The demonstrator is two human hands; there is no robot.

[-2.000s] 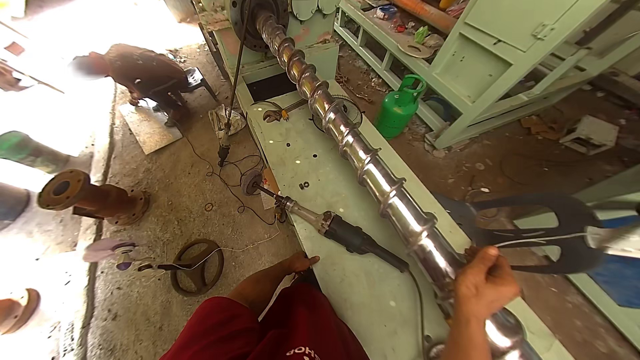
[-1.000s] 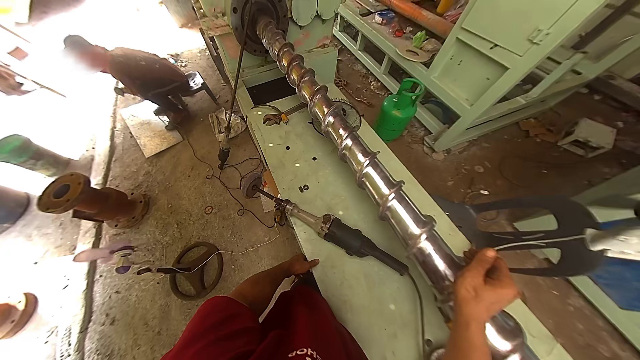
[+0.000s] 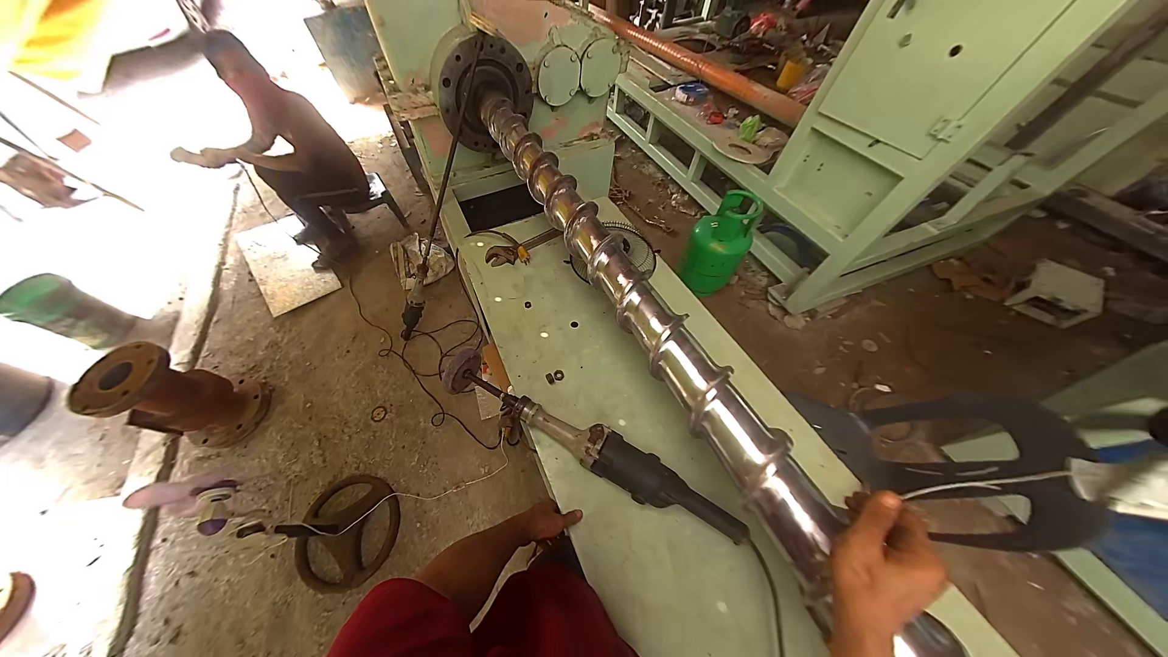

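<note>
A long polished steel extruder screw (image 3: 686,365) runs from a flanged machine opening, over the pale green steel bed, to the lower right. My right hand (image 3: 883,566) rests against the screw near its lower end, fingers curled; what lies under the fingers is hidden. At the bed's near left edge is my left hand (image 3: 550,524), its thumb on the edge and its other fingers mostly hidden below. Between my hands a black and grey power grinder (image 3: 630,465) with a long neck and a round wheel (image 3: 462,371) lies on the bed, the wheel jutting over the edge.
A person (image 3: 301,146) sits on a low chair at the upper left. A green gas cylinder (image 3: 718,245) stands beyond the bed. Rusty flanged pipe (image 3: 187,392), a handwheel (image 3: 347,534) and cables (image 3: 429,365) are on the left floor. Nuts (image 3: 555,376) and a fan guard (image 3: 639,254) are near the screw.
The seated person, earlier bent forward, now sits more upright with forearms held out. My hands stay in about the same places, and the grinder lies as before.
</note>
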